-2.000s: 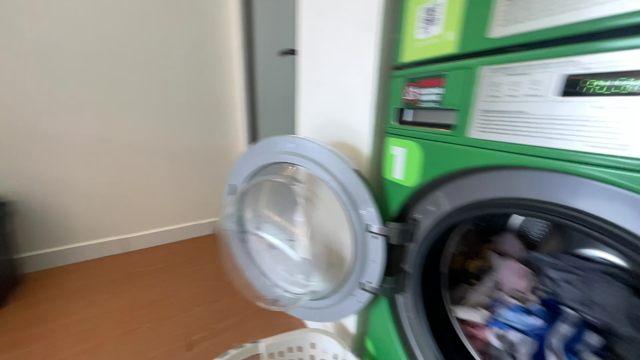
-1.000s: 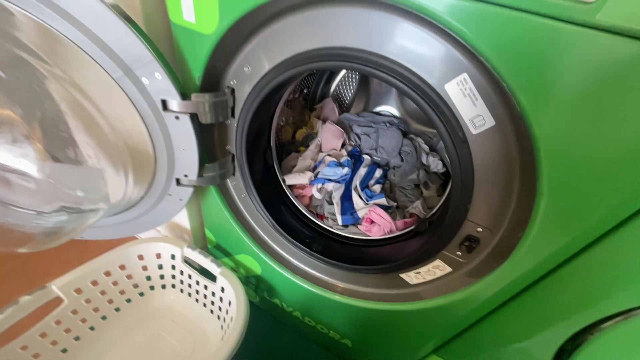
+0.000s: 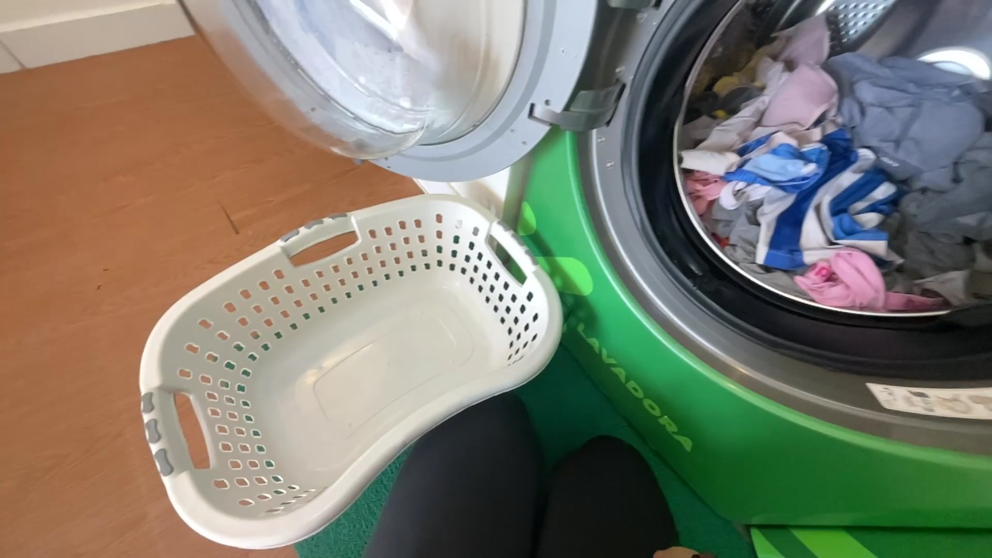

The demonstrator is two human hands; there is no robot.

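Only a sliver of my right hand (image 3: 682, 552) shows at the bottom edge, beside my right knee; whether it holds anything is hidden. My left hand is out of view. A white plastic laundry basket (image 3: 271, 508) with oval handle slots and pierced walls stands left of my knees, near the washing machine's front. Inside the drum of the green front-loading washing machine (image 3: 620, 364) lies a heap of clothes: a grey garment (image 3: 903, 108), a blue and white striped cloth (image 3: 814, 194) and a pink cloth (image 3: 845, 279). The round glass door (image 3: 535, 101) hangs open above the basket.
The metal door hinge (image 3: 585, 110) joins the door to the drum's grey surround. Brown flooring (image 3: 93, 256) spans the left, with a pale baseboard (image 3: 93, 35) behind. My dark-clad legs (image 3: 473, 480) are over a green mat (image 3: 364, 504), close to the machine.
The view has tilted down, bringing the whole basket and my legs into sight. A bit of my right hand has appeared at the bottom edge. The machine door stays open.
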